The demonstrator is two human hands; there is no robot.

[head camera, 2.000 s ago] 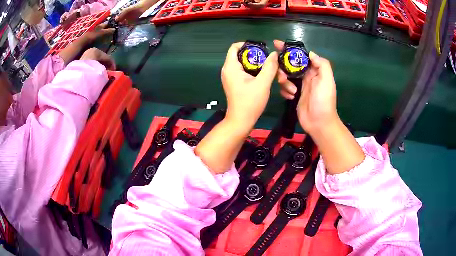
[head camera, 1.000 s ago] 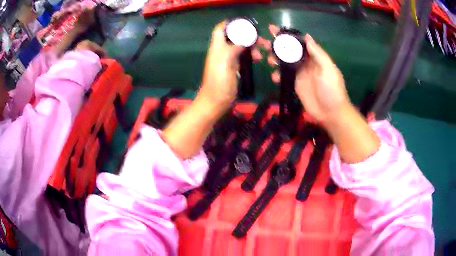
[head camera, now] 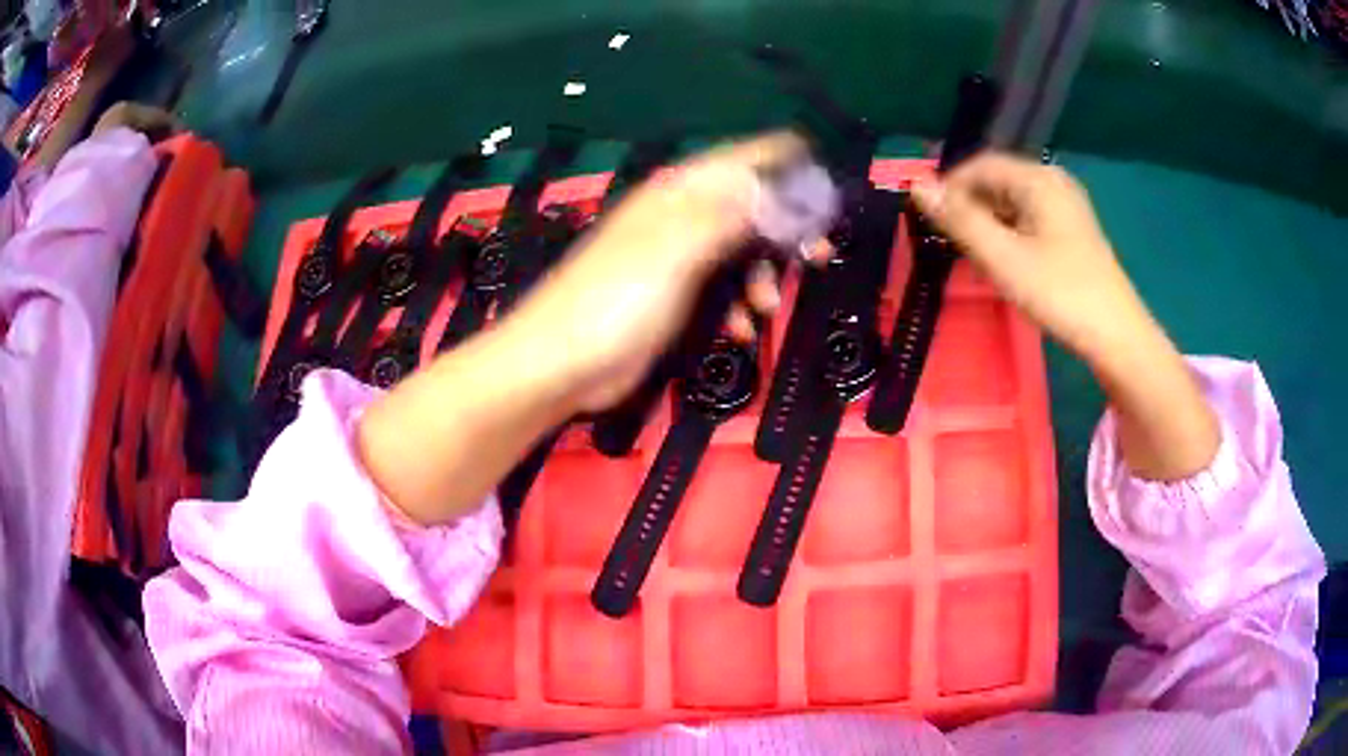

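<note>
My left hand (head camera: pixel 636 273) is over the red tray (head camera: pixel 724 709), blurred, and holds a smartwatch with a pale, blurred face (head camera: pixel 795 204). My right hand (head camera: pixel 1035 244) is at the tray's back right corner, its fingertips at the head of a black smartwatch whose holed strap (head camera: pixel 905 362) slants down into the tray. Whether the fingers grip it cannot be told. Several other smartwatches lie back side up in the tray in slanting rows, among them one in front (head camera: pixel 720 378) and one beside it (head camera: pixel 850 355). My left forearm hides part of the tray.
A stack of red trays (head camera: pixel 148 340) with black straps over its edges stands at left, beside a person's pink sleeve (head camera: pixel 74 296). White scraps (head camera: pixel 574 89) lie on the green surface (head camera: pixel 444 74). A grey post (head camera: pixel 1042 67) rises behind the tray at right.
Both hands have come down and back from over the green surface to the tray and moved apart. The left hand's watch is lower. The view has shifted, showing more of the tray.
</note>
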